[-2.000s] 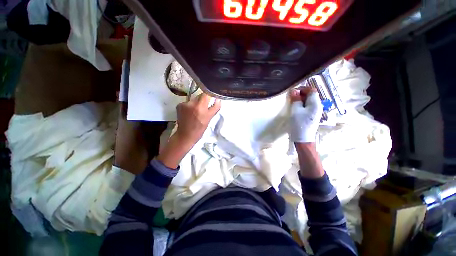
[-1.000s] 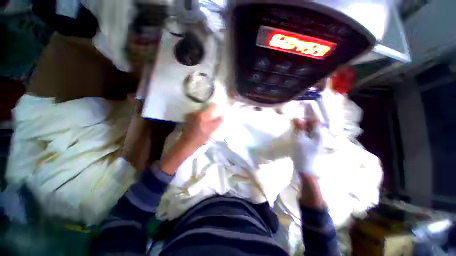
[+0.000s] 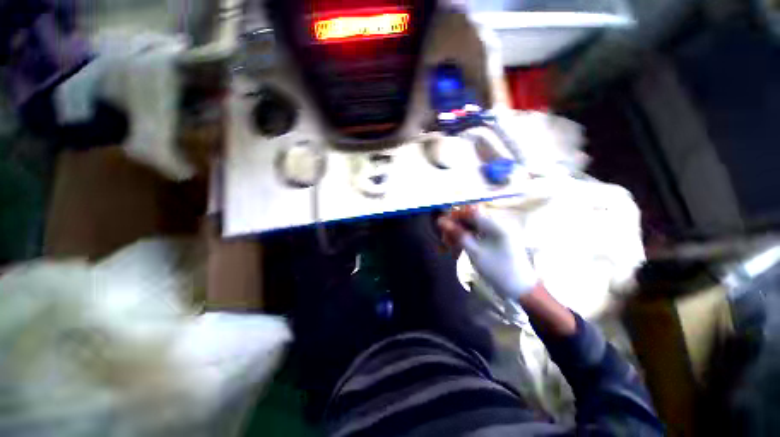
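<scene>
The button attaching machine's dark front (image 3: 363,85), with blurred red digits, stands over the white, blue-edged table (image 3: 257,209). A small clamp or sewing point (image 3: 376,177) shows on a pale round base below it, with no cloth on it. My right hand (image 3: 492,247), in a white covering with bare fingertips, is at the table's front edge, beside the cream-white cloth heap (image 3: 590,230) on the right. Its fingers are bent; blur hides whether they hold cloth. My left hand is not in view.
A blurred cloth heap (image 3: 128,333) fills the lower left, in front of a cardboard box (image 3: 120,201). A whitish-filled button well (image 3: 301,164) and a dark well (image 3: 274,114) lie left of the machine. A blue holder (image 3: 496,171) is at the table's right.
The cloth has gone from my lap and the table's front. My left hand has left the view. My right hand has moved slightly left and down. The view has shifted, showing more table.
</scene>
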